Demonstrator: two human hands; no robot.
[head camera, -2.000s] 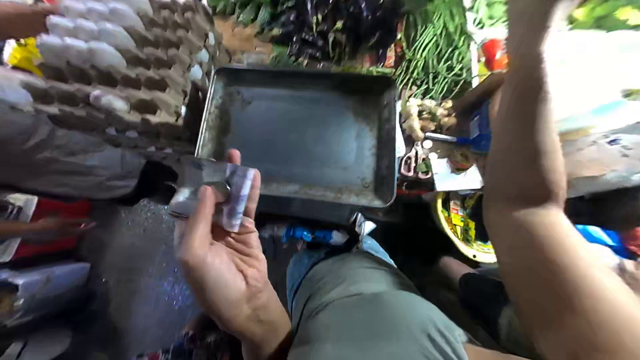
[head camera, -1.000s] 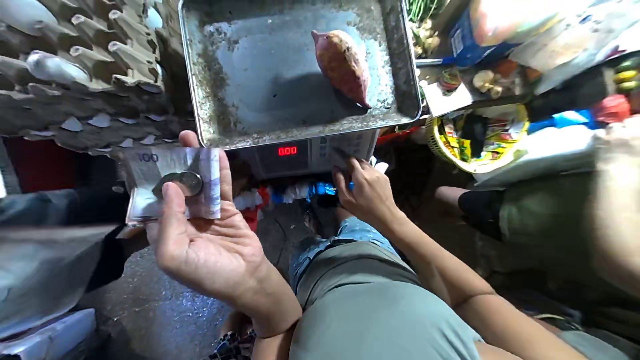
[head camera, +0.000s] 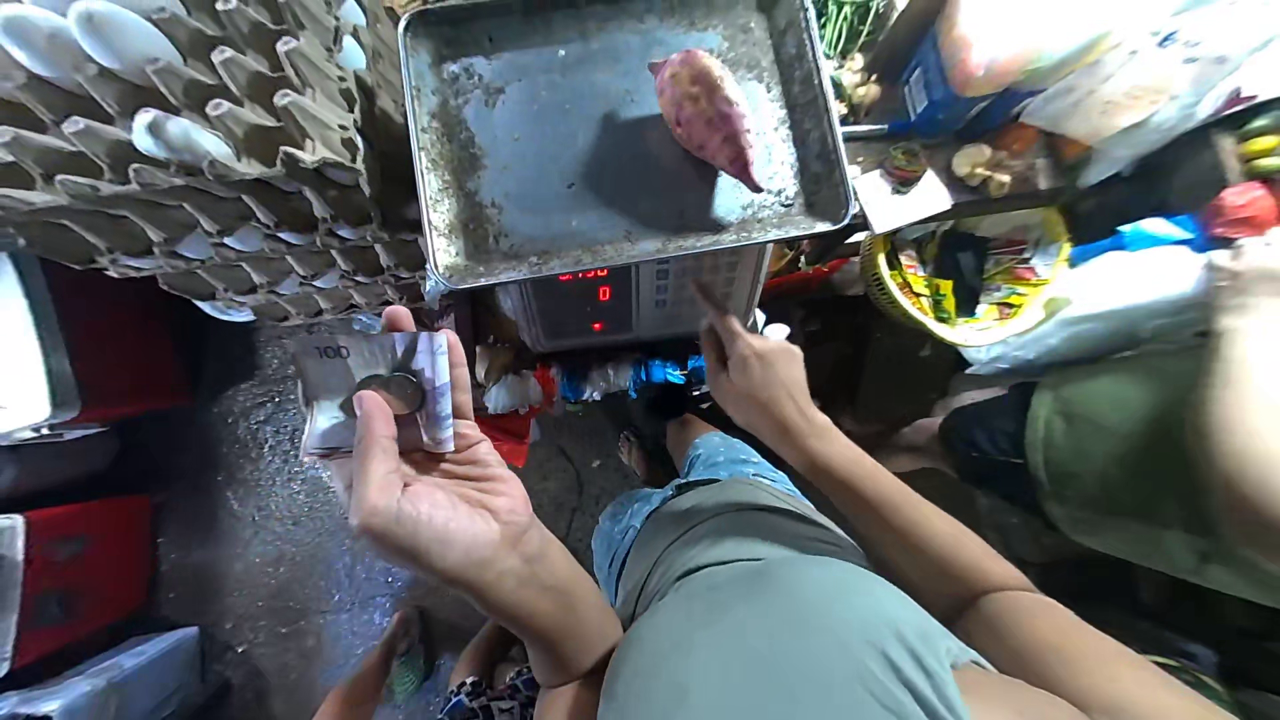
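Note:
My left hand holds folded banknotes between thumb and fingers, with coins pinned on top by the thumb. My right hand is at the front of a digital scale, its index finger extended to the keypad; whether the fingertip touches a key I cannot tell. The right hand holds nothing. A red display is lit left of the keypad and partly hidden by the tray edge. On the scale's metal tray lies one sweet potato, right of the middle.
Stacked egg trays with some white eggs stand on the left. Right of the scale are a yellow plastic basket of packets, a blue box and plastic bags. Another person is at the far right. Plastic bags hang below the scale.
A sweet potato now lies in the tray, which held nothing two seconds ago. My right hand has come down from the upper right to the scale's keypad. The red display reading has changed.

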